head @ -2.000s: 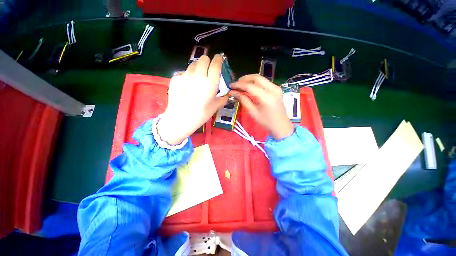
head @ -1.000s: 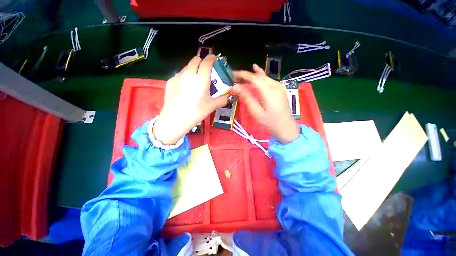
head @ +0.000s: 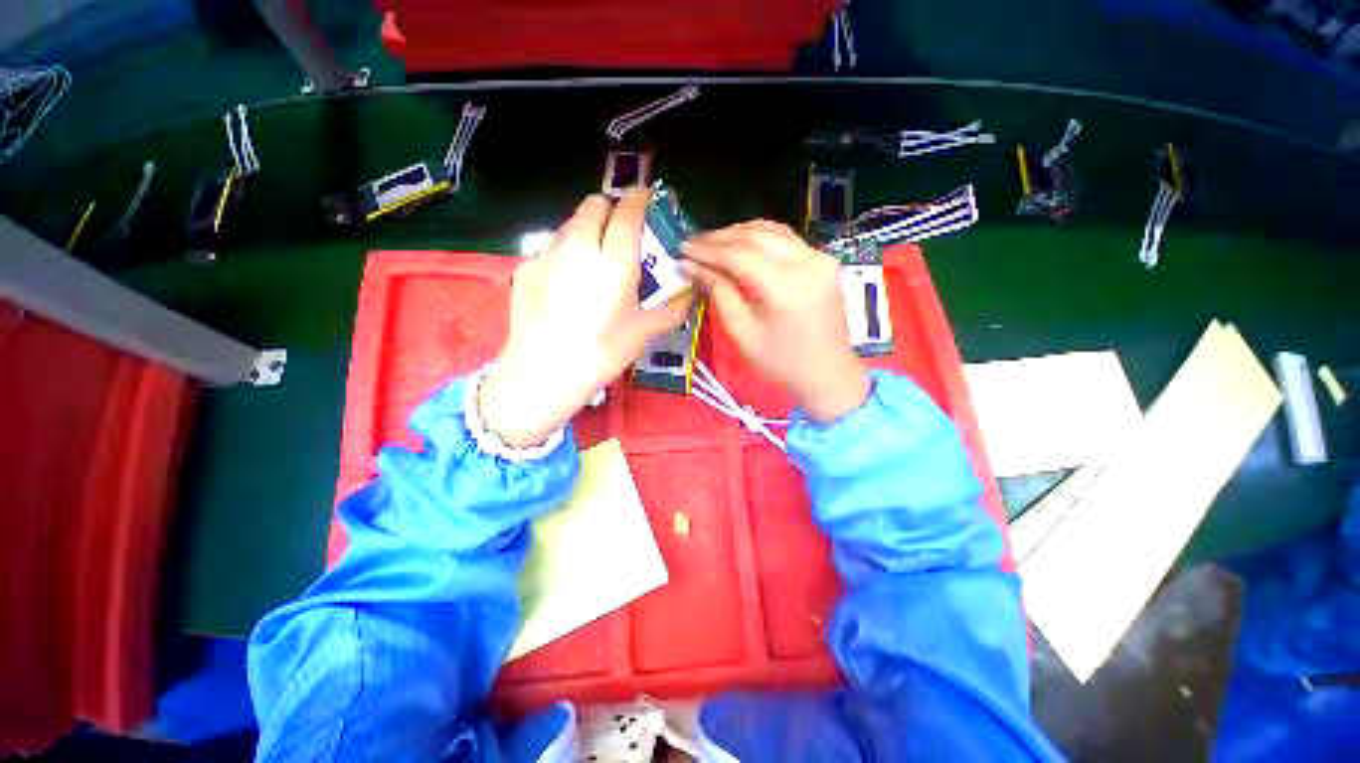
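My left hand (head: 574, 321) holds a battery pack (head: 656, 266) with a white face and dark green end band, tilted above the tray's back edge. My right hand (head: 776, 306) has its thumb and fingertips pinched at the pack's green end; whether they grip the pack or something small on it cannot be told. Another battery pack (head: 667, 362) with a yellow edge and white lead wires (head: 738, 415) lies on the red compartment tray (head: 776, 552), partly hidden by the hands. A third pack (head: 867, 307) lies at the tray's back right.
A pale yellow sheet (head: 597, 552) lies on the tray. Several packs with wires lie on the dark green conveyor (head: 507, 194) behind. Cream sheets (head: 1163, 507) and a white bar (head: 1301, 409) lie at right. Red trays (head: 90, 507) stand at left; more are at the back.
My right fingertips touched the pack, moved off it to the right in a blur, and are now back at its green end. My left hand keeps holding the pack.
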